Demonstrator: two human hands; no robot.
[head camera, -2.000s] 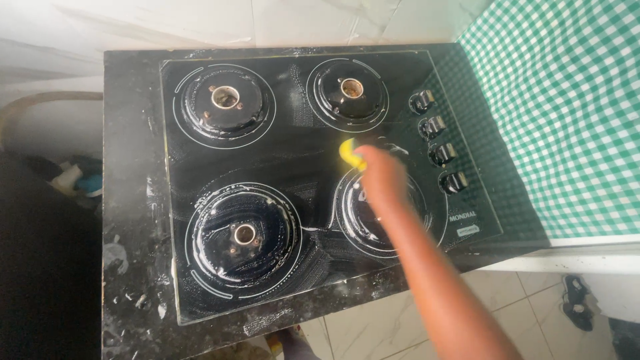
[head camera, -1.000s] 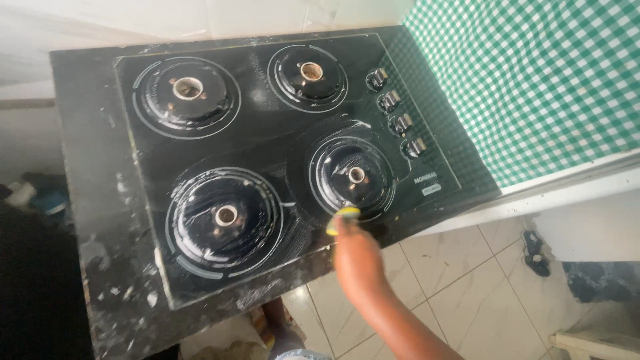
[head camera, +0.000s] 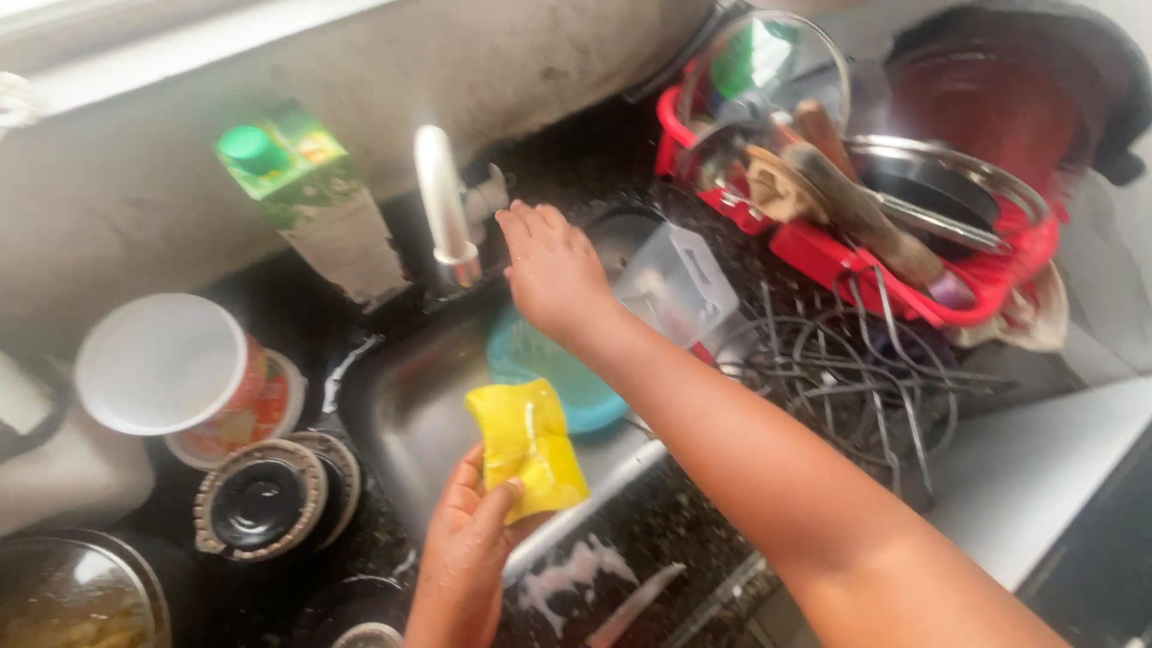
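My left hand (head camera: 477, 531) grips a yellow sponge cloth (head camera: 529, 450) by its lower edge, over the near side of the metal sink (head camera: 418, 414). My right hand (head camera: 556, 261) is stretched out beside the faucet (head camera: 441, 198), palm down, with nothing seen in it; its fingertips are a little right of the spout. Beneath the right wrist, a teal plastic basin (head camera: 585, 405) lies in the sink, partly hidden by the forearm. A clear plastic container (head camera: 688, 279) leans at the sink's right side.
Burner parts (head camera: 261, 504) and a white tub (head camera: 162, 364) stand left of the sink, a carton (head camera: 315, 207) behind. Metal pan supports (head camera: 837, 378) lie to the right, below a red dish rack (head camera: 1017, 279) full of utensils and lids. A glass-lidded pot (head camera: 76, 594) is at lower left.
The view has swung from the black cooktop to the sink. Earlier, one hand held a yellow thing at the cooktop; now both hands are in view, the yellow cloth in my left.
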